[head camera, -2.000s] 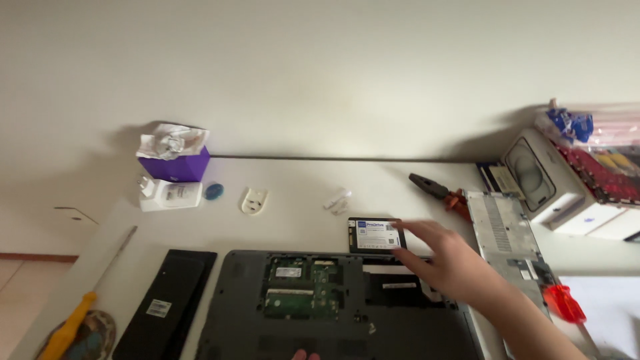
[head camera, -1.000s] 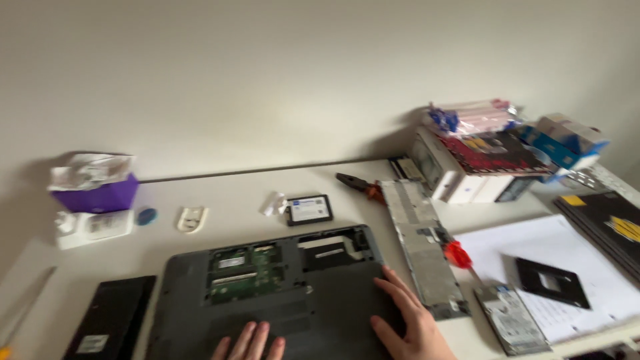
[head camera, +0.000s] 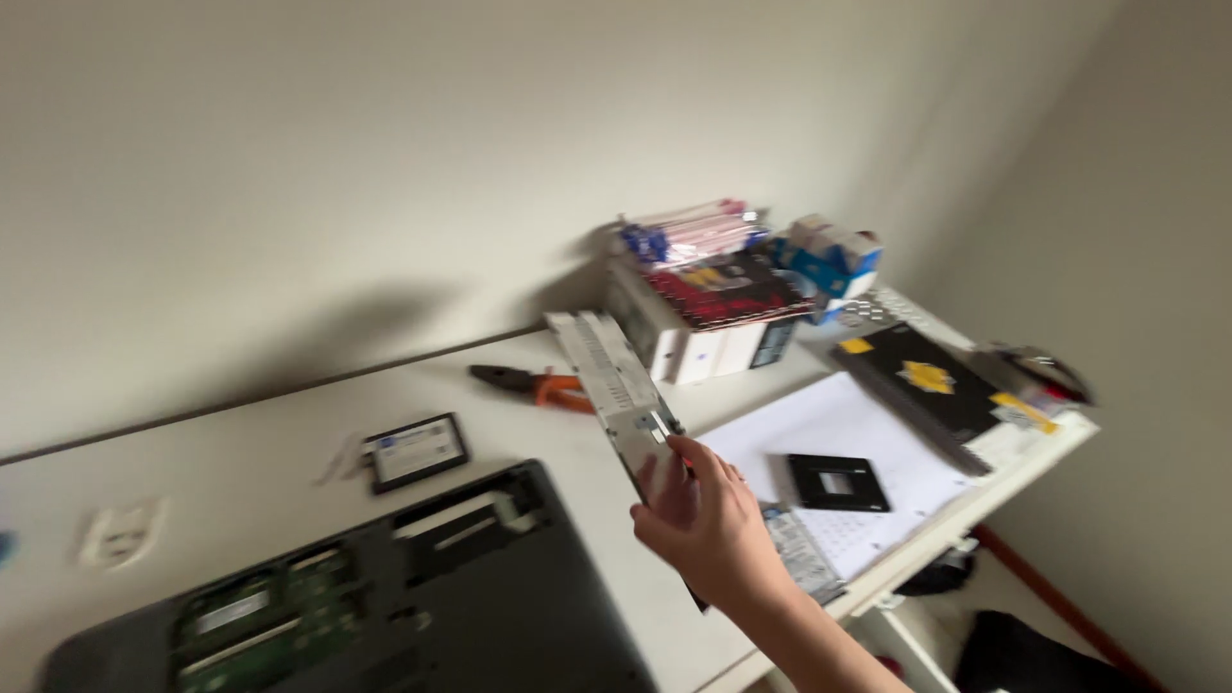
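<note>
My right hand (head camera: 707, 529) grips a long silver-grey laptop cover panel (head camera: 602, 371) across its lower part, thumb on the near side and fingers on the far side; the panel is tilted. My left hand is out of view. To the left lies a dark laptop base (head camera: 500, 597), underside up, its bays showing a green circuit board (head camera: 260, 626) and an opening at the corner. Behind it rests a solid-state drive (head camera: 416, 452) with a white label. A metal hard drive (head camera: 799, 553) is partly hidden by my right hand, and a black drive bracket (head camera: 837, 482) lies on white paper (head camera: 866, 423).
Pliers with orange handles (head camera: 534, 385) lie behind the panel. White boxes (head camera: 693, 354) with a red and black notebook (head camera: 727, 294) on top stand by the wall. A black notebook (head camera: 919, 385) is at the right, near the table edge. A white plastic piece (head camera: 120, 534) lies left.
My right hand has left the laptop base and taken hold of the cover panel, which lay flat beside the base. My left hand has gone out of view. The view has swung right.
</note>
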